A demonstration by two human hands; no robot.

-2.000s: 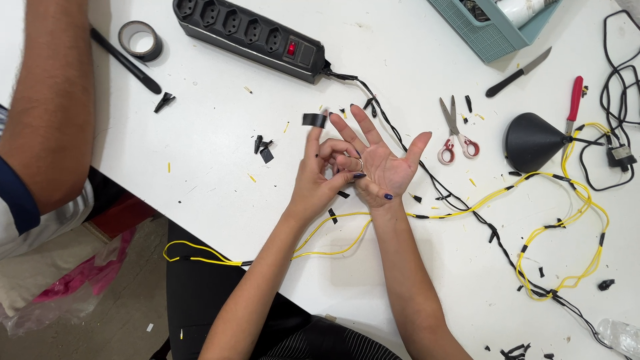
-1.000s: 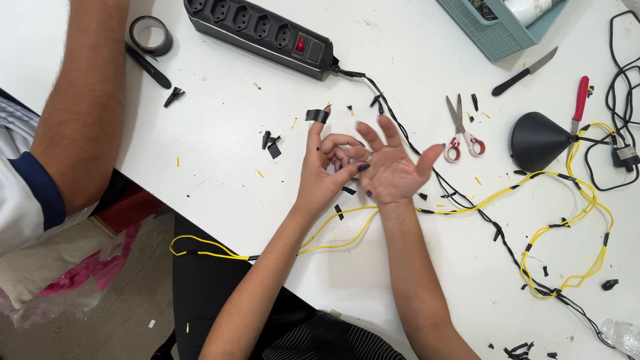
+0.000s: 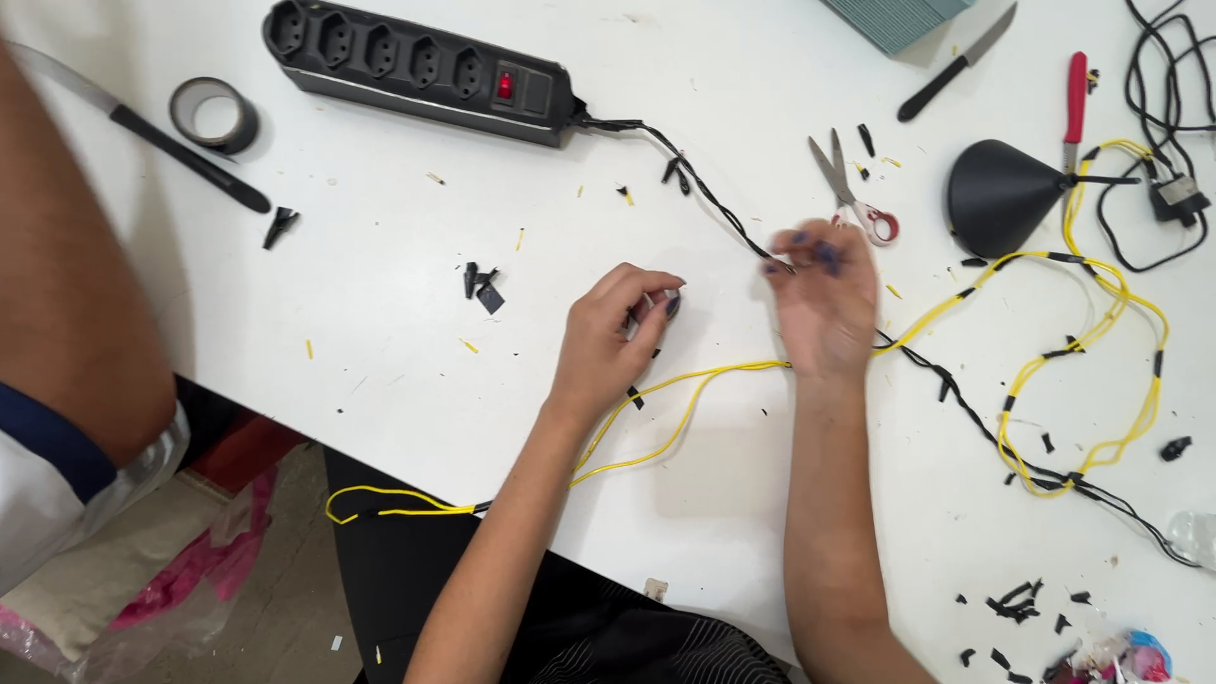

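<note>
My left hand (image 3: 613, 332) hovers over the white table with its fingertips curled together; whether a bit of black tape is between them, I cannot tell. To its right, my right hand (image 3: 825, 294) is raised over the cables, blurred, its fingers bent and apart from the left. Yellow cable (image 3: 684, 380), bound at points with black tape, runs below both hands and loops at the right. A twisted black cable (image 3: 717, 211) passes from the black power strip (image 3: 418, 66) under my right hand. Scissors (image 3: 855, 199) with red and white handles lie just beyond it.
At the upper left are a roll of black tape (image 3: 245, 128) and a black-handled knife (image 3: 180, 157), beside another person's arm (image 3: 66, 256). A second knife (image 3: 950, 81), a black cone (image 3: 997, 199), a red-handled tool (image 3: 1075, 95) and a teal basket (image 3: 898, 24) stand or lie at the upper right.
My hands, close together before, have moved apart, the right one towards the scissors. The black tape piece seen on a left fingertip earlier no longer shows there. The other person's arm has shifted left.
</note>
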